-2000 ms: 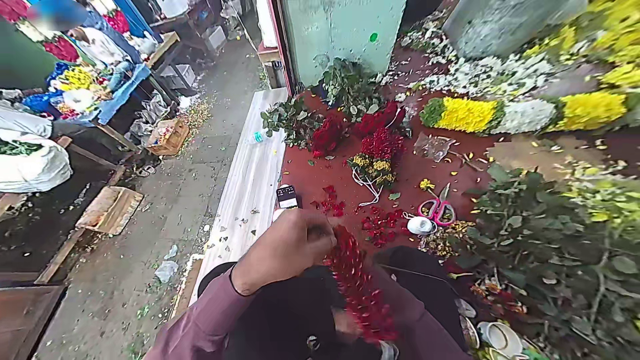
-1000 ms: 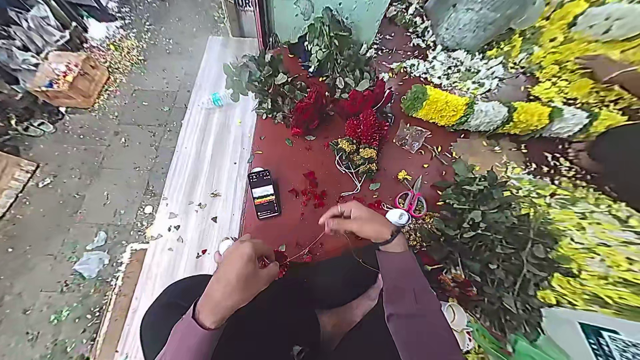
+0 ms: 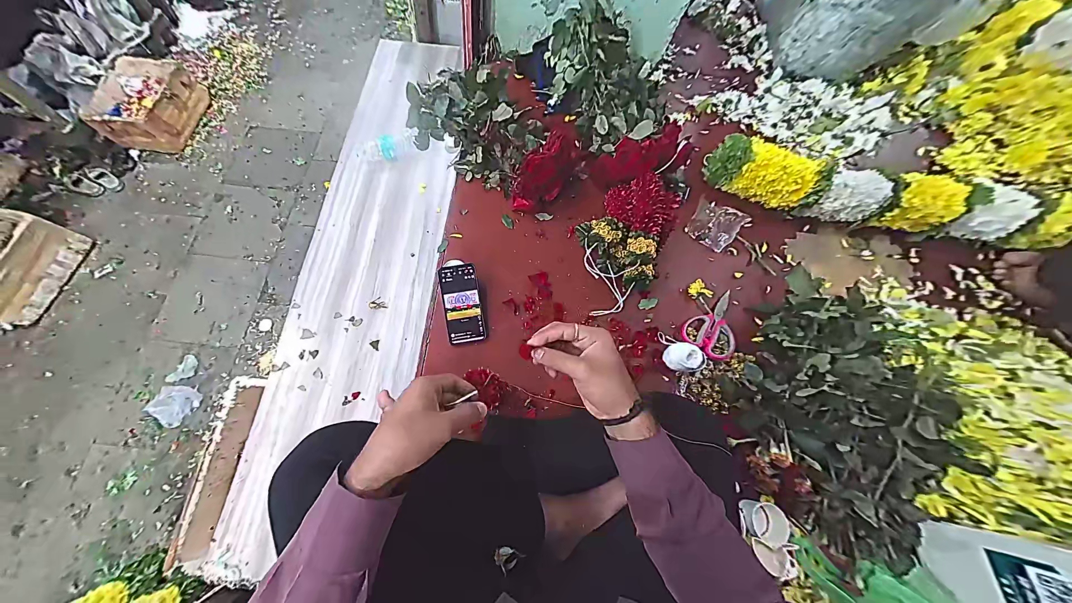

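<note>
My left hand pinches a thin white stick-like piece, probably thread or a needle, beside a cluster of red petals. A fine thread runs from that cluster toward my right wrist. My right hand is raised over the red surface, its fingertips closed on a small red petal. Loose red petals lie beyond it. To its right are a white thread spool and pink-handled scissors. A phone lies on the red surface ahead of my hands.
Red roses with leafy stems, a red garland bundle and yellow flowers tied with string lie ahead. A yellow and white garland and a leafy heap are at right, cups near my knee. A white board edges the left.
The red strand held up two seconds ago is now out of clear view. My hands have come apart, and the right one now holds a petal. The view has swung rightward.
</note>
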